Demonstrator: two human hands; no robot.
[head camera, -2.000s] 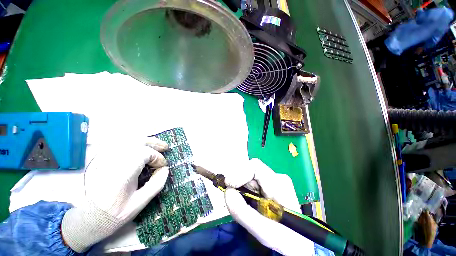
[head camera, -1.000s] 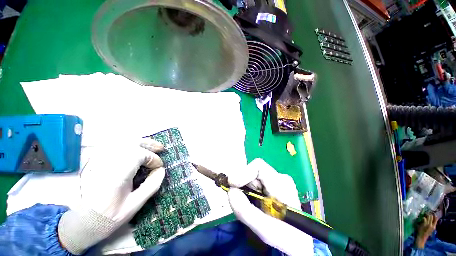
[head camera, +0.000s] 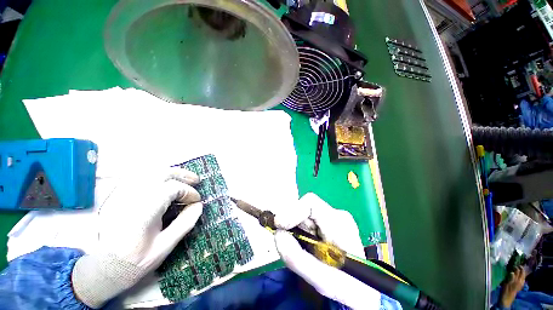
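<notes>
A green panel of many small circuit boards (head camera: 209, 251) lies tilted on white paper (head camera: 242, 142). My gloved left hand (head camera: 136, 233) rests over its left edge, thumb and fingertips pinched around a small dark item, mostly hidden in the hand; a thin line shows at the fingertips. My gloved right hand (head camera: 318, 242) holds a soldering iron (head camera: 370, 272) with dark handle, green end and yellow band. Its tip is at the panel's right edge, close to my left fingertips; whether it touches cannot be told.
A blue box (head camera: 63, 175) sits left. A translucent round hood (head camera: 203, 57) stands behind the paper, beside a black fan (head camera: 312, 82) and an iron stand with sponge (head camera: 350, 134). A conveyor belt (head camera: 418, 157) on the right carries another panel (head camera: 408, 59). A person's hand (head camera: 514, 284) shows at lower right.
The whole view has shifted slightly. The iron tip has moved a little along the panel's right edge. Both hands keep nearly the same pose and hold.
</notes>
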